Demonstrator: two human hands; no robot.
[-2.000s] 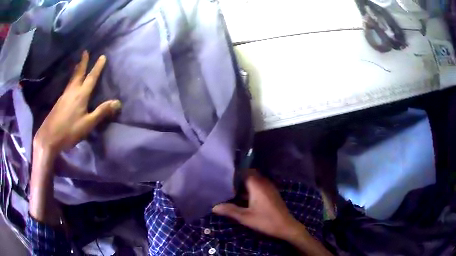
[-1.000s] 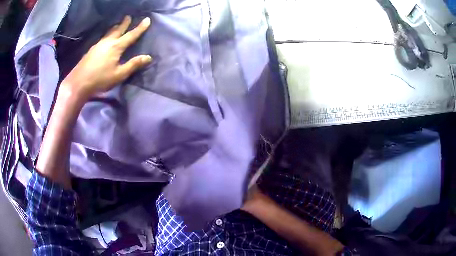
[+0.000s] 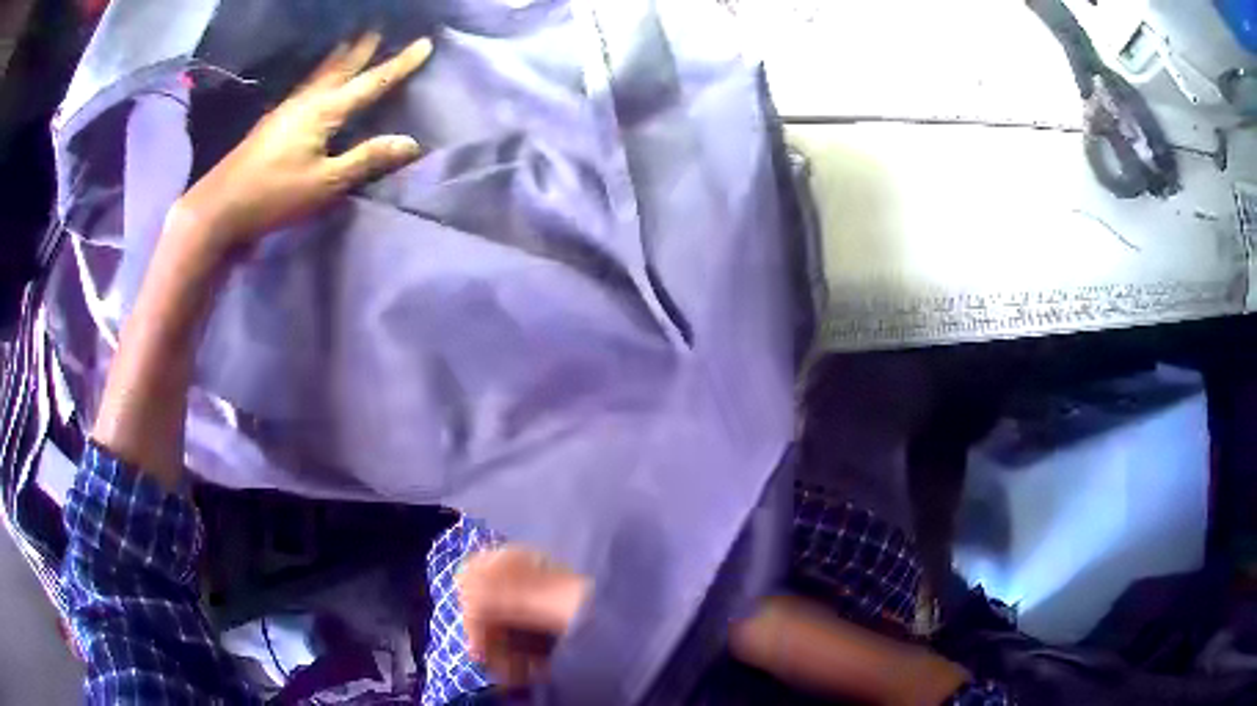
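A large grey-purple garment piece (image 3: 510,359) covers the left of the table and hangs over its front edge into the lap. A seam strip (image 3: 620,193) runs down its middle. My left hand (image 3: 310,145) lies flat on the cloth at the upper left, fingers apart, holding nothing. My right hand (image 3: 517,607) is blurred at the cloth's lower edge over the lap. A hanging flap of cloth covers part of the hand and wrist, and its grip cannot be made out.
Dark-handled scissors (image 3: 1128,135) lie on the white machine table (image 3: 965,193) at the upper right, with a loose thread (image 3: 1107,229) near them. A pale blue panel (image 3: 1103,497) is below the table at right. More cloth is piled at far left.
Both hands are further up or left than at first. My right hand has moved left under the hanging flap. The cloth has shifted right over the table, and its lower flap spreads lower.
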